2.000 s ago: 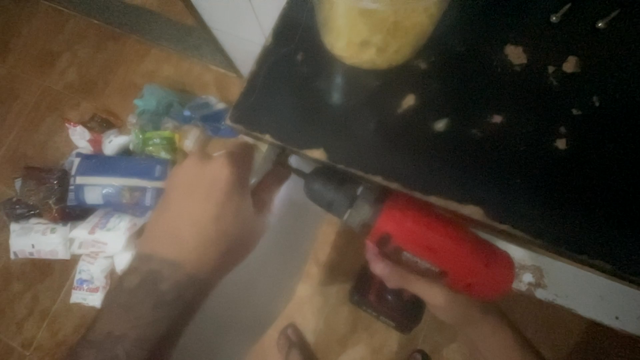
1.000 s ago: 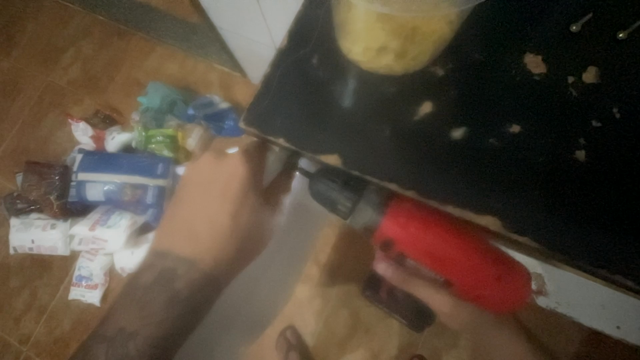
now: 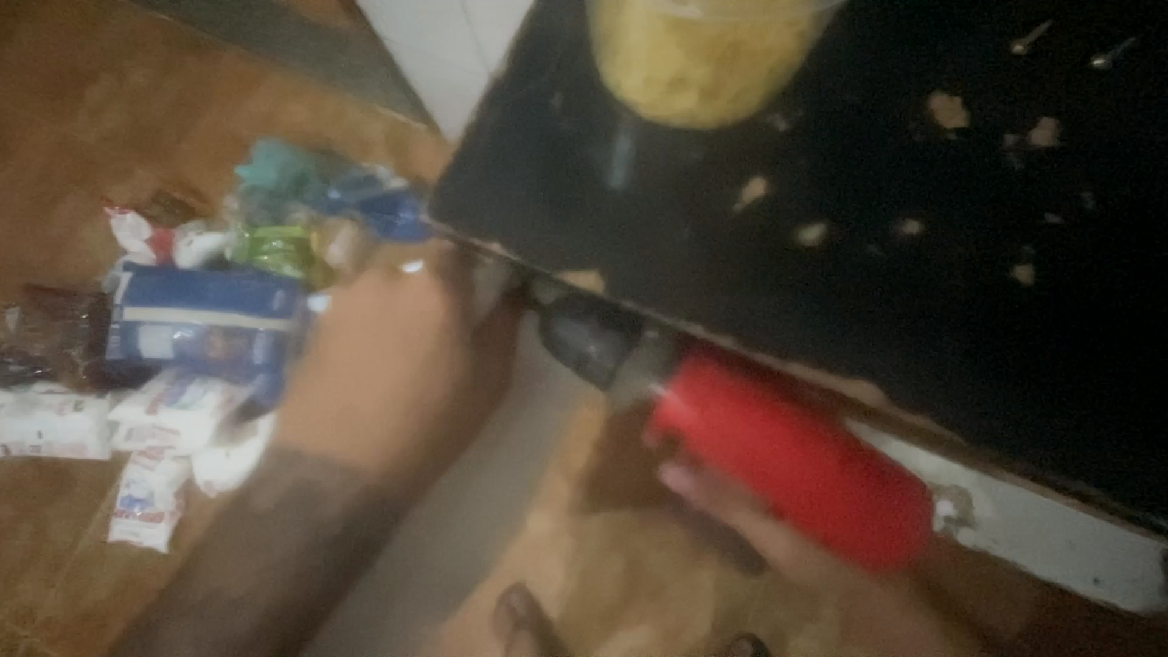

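My right hand point(image 3: 748, 520) grips a red cordless drill point(image 3: 794, 456) by its handle, below the edge of a black countertop point(image 3: 547, 182). The drill's black chuck point(image 3: 589, 338) points left, toward my left hand point(image 3: 392, 356). That hand is at the counter's left corner, its fingers bent around the area in front of the chuck. What the fingers touch or hold is hidden by the hand and by blur. The drill bit cannot be made out clearly.
On the counter stand a clear plastic tub of yellow food point(image 3: 712, 64), scattered crumbs and two small metal pieces point(image 3: 1031, 38). Several plastic packets, among them a blue pack point(image 3: 210, 310) and white packets point(image 3: 146, 502), lie on the tiled floor at left. Toes show at the bottom.
The drill stays in my right hand below the counter edge, pointing at my left hand. Nothing has plainly been taken hold of or let go.
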